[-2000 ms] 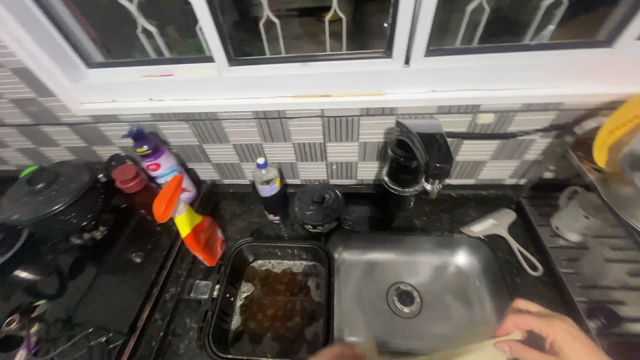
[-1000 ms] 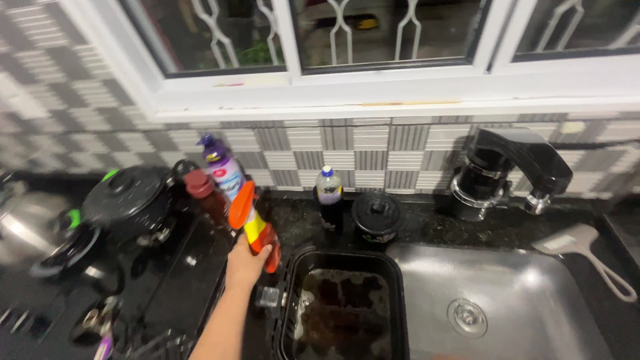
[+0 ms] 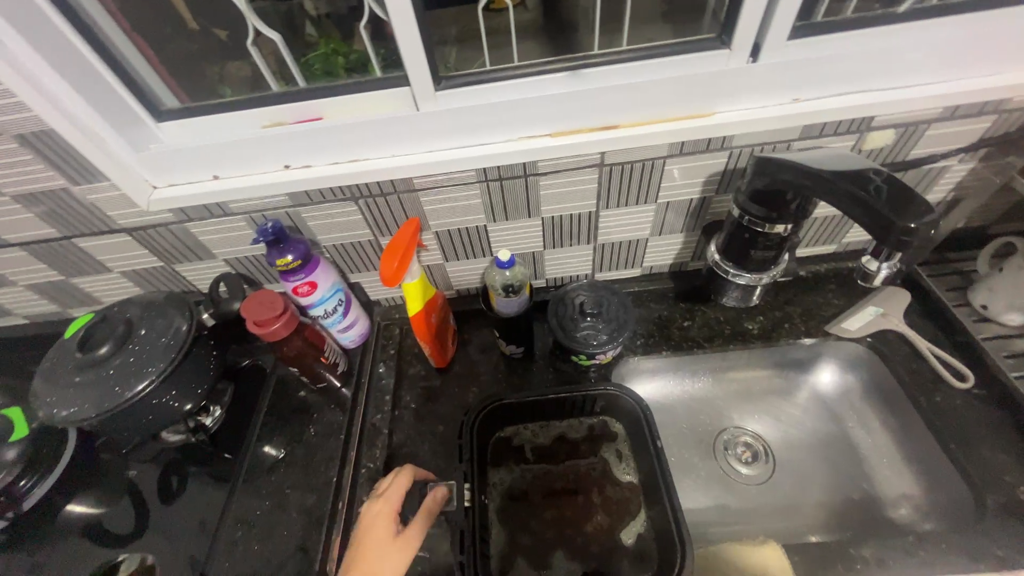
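My left hand [image 3: 394, 512] grips the short handle [image 3: 438, 496] on the left side of a black air fryer basket [image 3: 668, 496]. Murky brown, sudsy liquid lies in the basket, which stands on the counter left of the steel sink [image 3: 848, 440]. Behind it an orange spray bottle [image 3: 434, 320] stands upright near the tiled wall, beside a dish soap bottle [image 3: 509, 290] in a black holder and a lidded black container [image 3: 590, 320]. A pale cloth [image 3: 744, 558] shows at the sink's front edge. My right hand is out of view.
To the left, a speckled black pot [image 3: 120, 360] sits on the stove near a dark red bottle [image 3: 296, 336] and a purple cleaner bottle [image 3: 316, 284]. A black faucet [image 3: 840, 192] rises behind the sink. A squeegee [image 3: 904, 328] lies at the sink's back right corner.
The orange spray bottle, in my left hand a second ago, now stands by the wall, released. My left hand has moved down to the basket's handle. The right hand, visible two seconds ago, is gone.
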